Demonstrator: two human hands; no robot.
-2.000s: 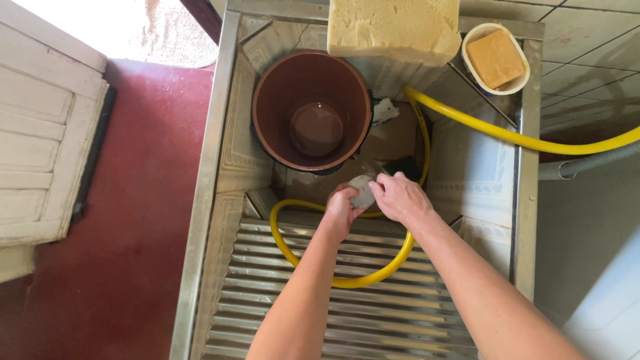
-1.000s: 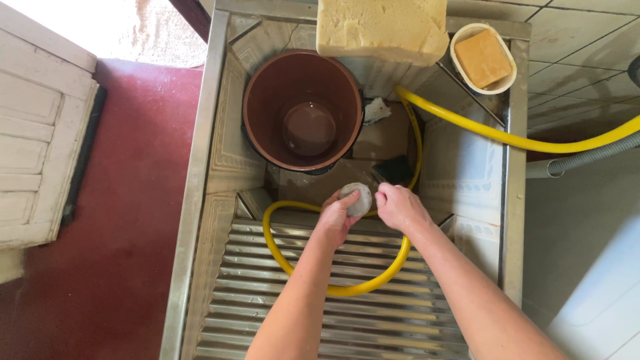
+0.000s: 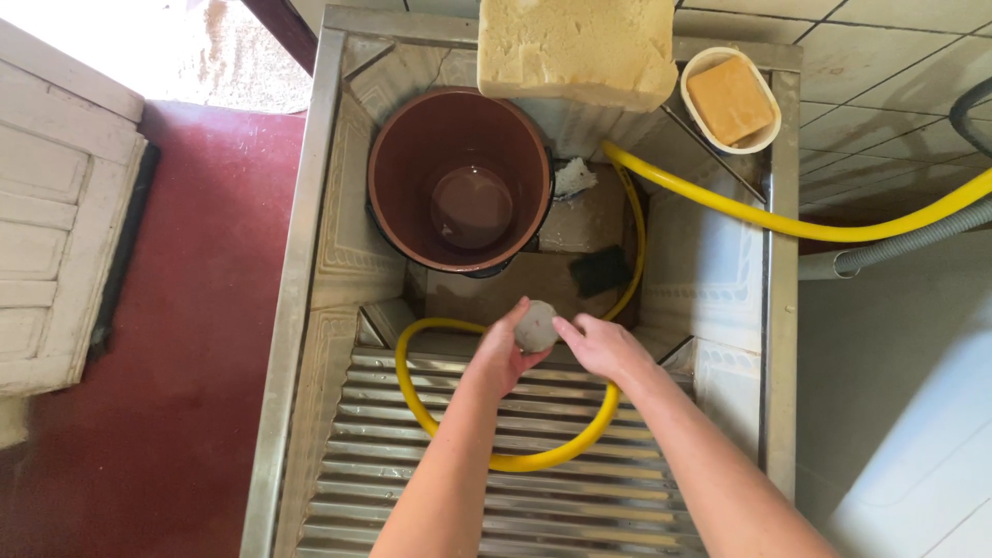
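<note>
My left hand holds a small round whitish disc, its flat face turned up. The fingertips of my right hand are at the disc's right edge; whether they grip it I cannot tell. Both hands are over the top of a ribbed metal washboard in a laundry sink. A loop of yellow hose lies on the ribs and passes beneath my forearms. Beyond my hands a dark green scouring pad rests on the sink floor, near a brown bucket with a little liquid at its bottom.
A large pale yellow block sits on the sink's back rim. To its right, a white oval dish holds an orange bar. A crumpled white piece lies beside the bucket. A grey corrugated hose runs at the right, a white door stands left.
Both hands stay together at the disc over the sink. The disc's round face shows more fully than two seconds ago, and my right hand has shifted slightly around its right edge.
</note>
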